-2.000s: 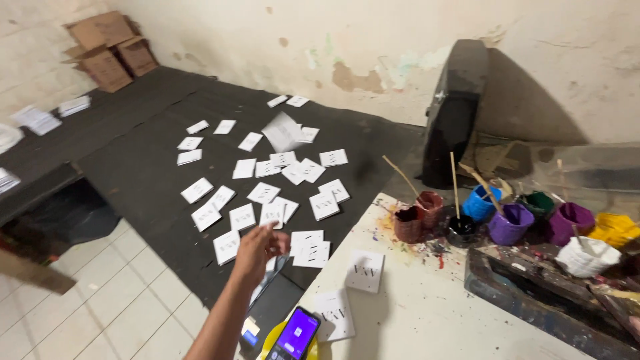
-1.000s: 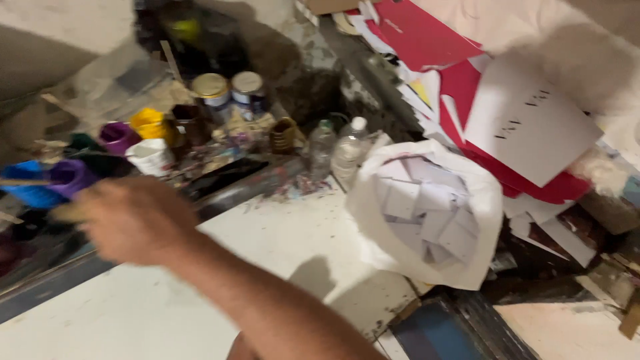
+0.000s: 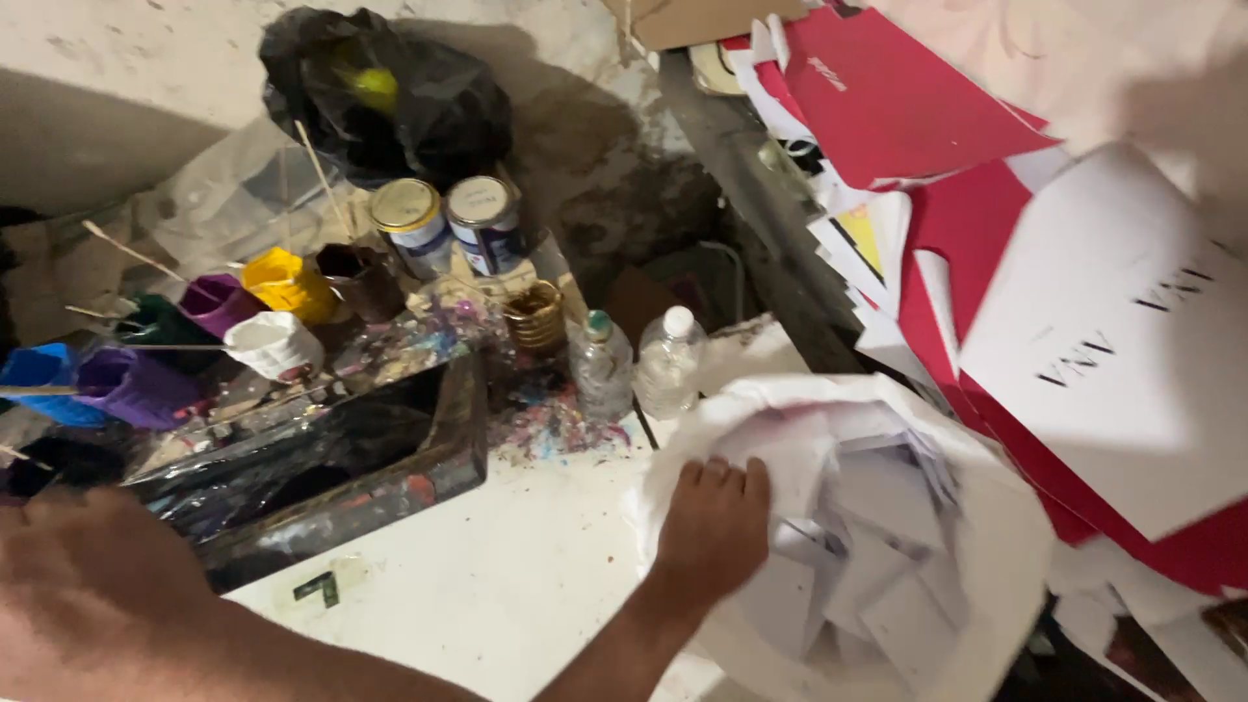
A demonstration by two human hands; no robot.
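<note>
My right hand (image 3: 717, 526) lies at the left inner rim of a white bag (image 3: 1004, 546), its fingers bent against the white material; their tips are hidden, so a hold is unclear. Inside the bag are several loose white paper pieces (image 3: 887, 497). At the left edge of the view, my left hand (image 3: 88, 546) is blurred and partly cut off, beside a dark, paint-stained frame (image 3: 331, 526). Its fingers are hardly visible, and whether it holds anything cannot be told. Just above it stand a blue paint pot (image 3: 44, 380) and a violet paint pot (image 3: 136, 390).
More paint pots, including a yellow one (image 3: 288, 288) and a white one (image 3: 273, 346), stand behind the frame. Two paint cans (image 3: 483, 229) and two clear plastic bottles (image 3: 668, 366) are nearby. Red sheets (image 3: 907, 107) and a printed white sheet (image 3: 1092, 361) lie at the right.
The view has swung right from the cards on the dark surface to the white bag. Since one second ago, my right hand has come into view at the bag's rim.
</note>
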